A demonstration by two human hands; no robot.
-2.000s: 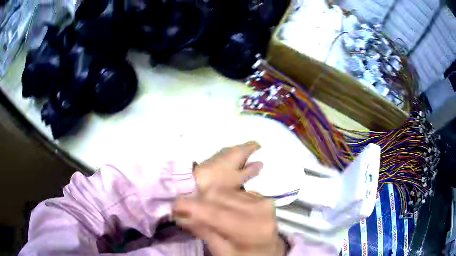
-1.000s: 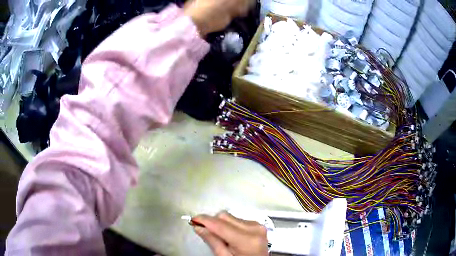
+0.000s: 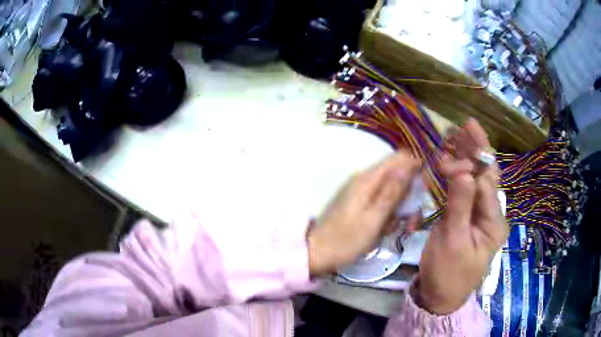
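The white wall-mount bracket lies at the bench front under my hands; its round disc (image 3: 370, 264) shows below my left hand and its box (image 3: 493, 271) beyond my right wrist. My left hand (image 3: 364, 214) is blurred, with a small pale part (image 3: 415, 200) between its thumb and fingers. My right hand (image 3: 464, 227) is raised over the bracket's arm and holds a small white piece (image 3: 486, 158) at its fingertips. A short wire shows between the hands; what it joins cannot be told. My hands partly hide the bracket.
A long bundle of coloured wire harnesses (image 3: 389, 115) runs behind my hands to the right. The open carton (image 3: 448, 95) holds small white and silvery parts. Black shells (image 3: 148, 89) are piled at the back and left. Blue-and-white striped packaging (image 3: 517, 289) lies front right. Stacked white covers (image 3: 563, 39) stand behind the carton.
My left hand has come back from the far pile to the bracket, now with a pale part at its fingers. My right hand has moved right and up.
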